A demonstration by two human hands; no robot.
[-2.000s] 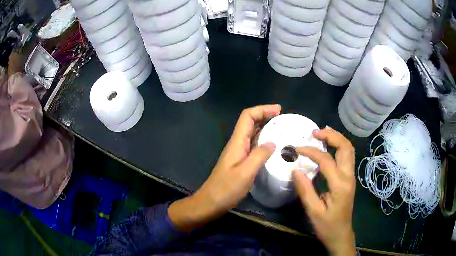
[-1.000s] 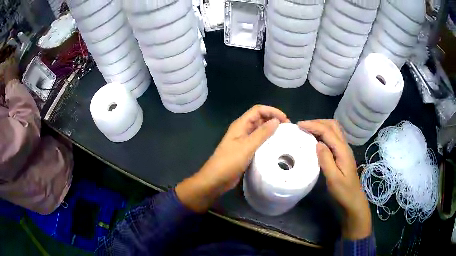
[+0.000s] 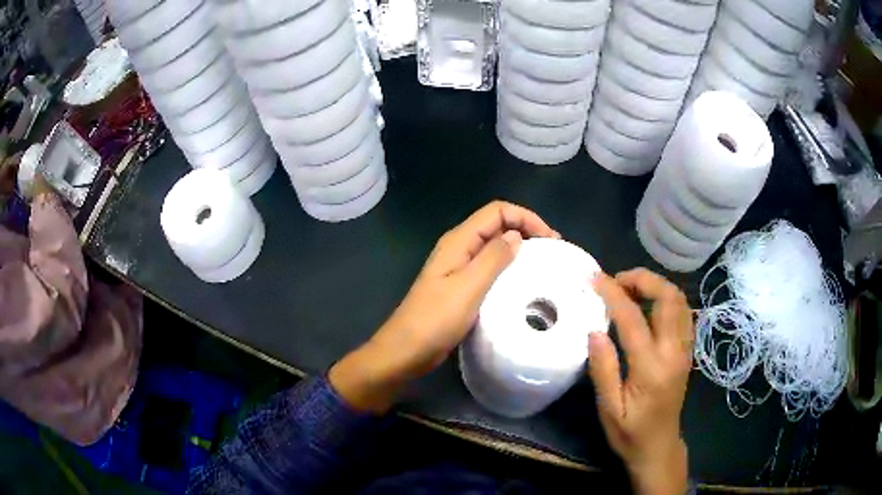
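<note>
A glossy white housing (image 3: 522, 363) with a dark round centre hole stands upright near the table's front edge, apparently on another nested one. My left hand (image 3: 440, 290) rests against its far left side, with thumb and fingers at the top rim. My right hand (image 3: 643, 353) is at its right side, with thumb and index fingertips touching the rim. No sealing ring can be made out between my fingers. A tangled pile of thin pale sealing rings (image 3: 788, 319) lies to the right of my right hand.
Tall stacks of white housings (image 3: 324, 126) stand at the back left and back right (image 3: 546, 87). A short stack (image 3: 208, 227) is at left, a medium one (image 3: 701, 193) at right. A square white housing (image 3: 458, 43) is at the back. A person's pink sleeve (image 3: 48, 329) is at far left.
My fingers have moved from across the housing's top, near the hole, out to its rim. My right hand has since opened slightly and shifted down. The whole view has shifted slightly.
</note>
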